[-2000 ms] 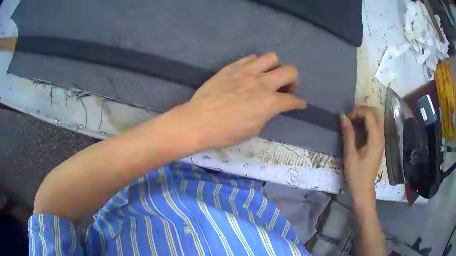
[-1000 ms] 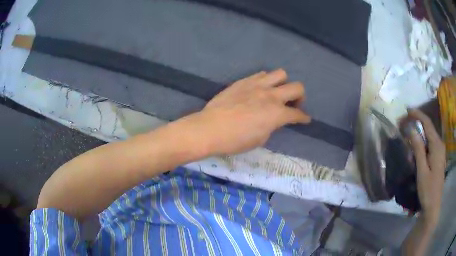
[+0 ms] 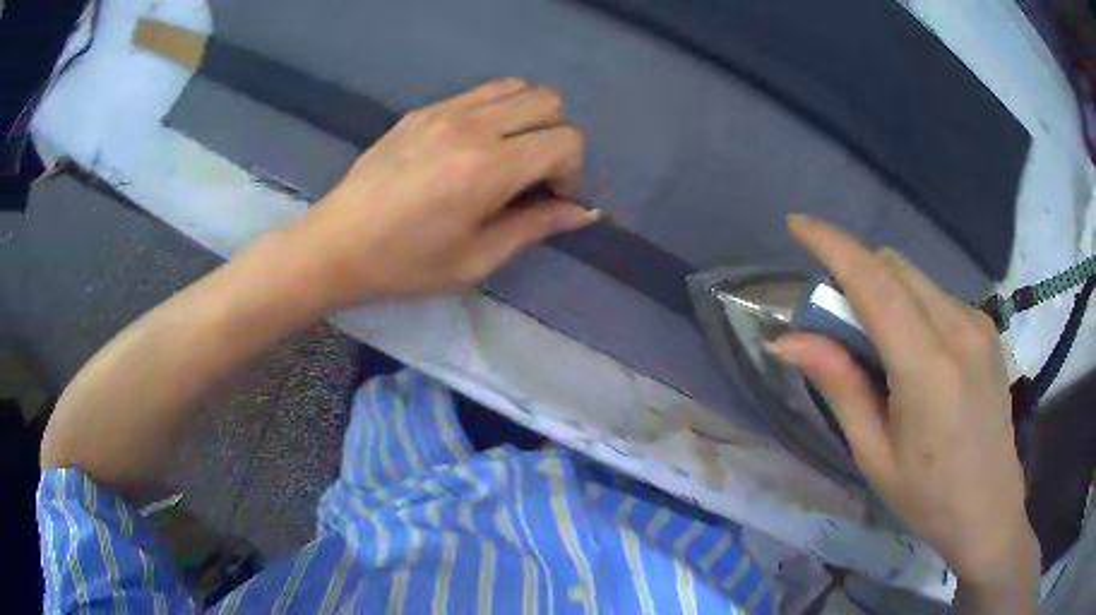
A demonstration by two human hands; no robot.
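Observation:
A long dark fabric strip (image 3: 307,99) lies across the grey cloth (image 3: 685,192). A tan template end (image 3: 171,43) sticks out at its left end. My left hand (image 3: 469,180) is on the strip near its middle, thumb and fingers pinching it; the fingertips are partly hidden. My right hand (image 3: 919,372) grips the handle of the iron (image 3: 769,315). The iron's pointed silver tip is over the strip's right part, and its plate hides the strip's right end.
A blackish stack of cut pieces (image 3: 865,108) lies on the far side of the grey cloth. A green coiled cord (image 3: 1058,286) runs behind the iron at right. The white table edge (image 3: 529,348), stained, runs along my body.
My right hand left the strip's right end, took the iron and brought it left onto the strip. The view has shifted. My left hand stays on the strip.

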